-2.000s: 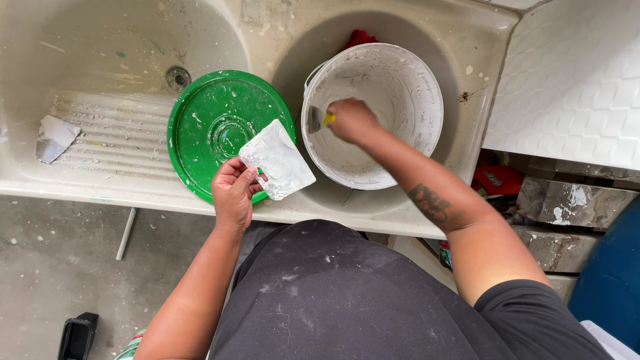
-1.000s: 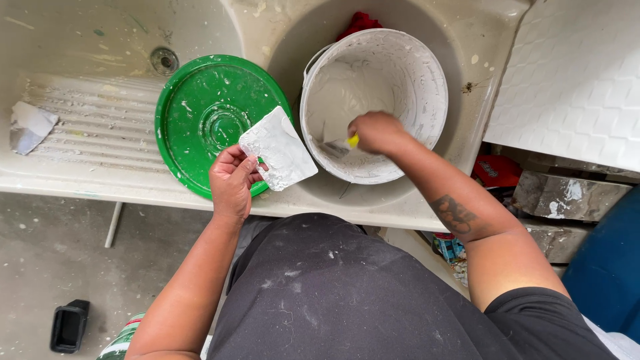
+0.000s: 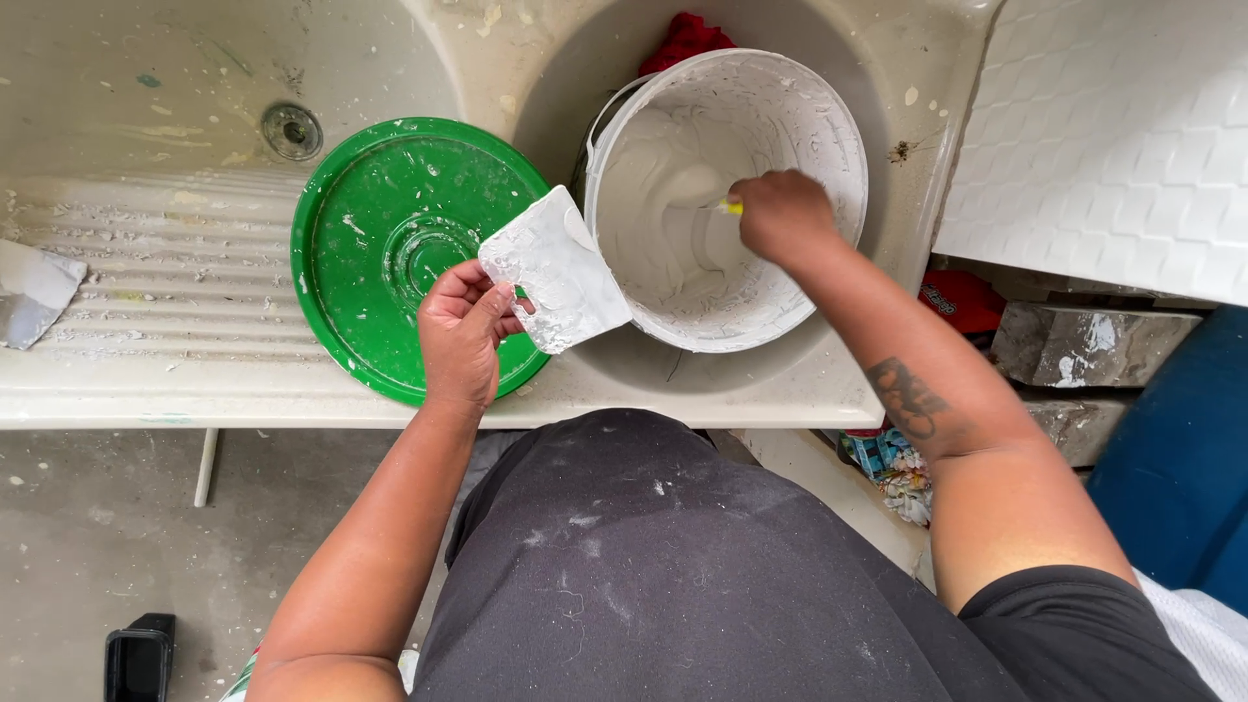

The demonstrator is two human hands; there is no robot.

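Observation:
My left hand [image 3: 466,327] grips a white flat plastic scraper [image 3: 558,273] by the edge with its cut-out, over the green bucket lid [image 3: 366,292]. White compound is smeared on the scraper. My right hand [image 3: 788,216] is closed on the yellow handle of a scraper or putty knife [image 3: 731,207], above the inside of the white plastic bucket [image 3: 846,146]. The tool's blade is blurred and lies at the pale, creamy compound [image 3: 673,185] in the bucket, which bears swirl marks. Compound also coats the bucket's inner wall.
The bucket stands in the right basin of a stained double sink [image 3: 224,390]. A red cloth [image 3: 685,41] lies behind it. A drain [image 3: 292,131] and a compound-marked sheet piece [image 3: 34,291] are at left. White textured panel [image 3: 1102,146] at right; black container [image 3: 139,658] on the floor.
My right hand has moved from the left side of the bucket's opening to its right side with the yellow-handled tool. My left hand still holds the white scraper over the lid.

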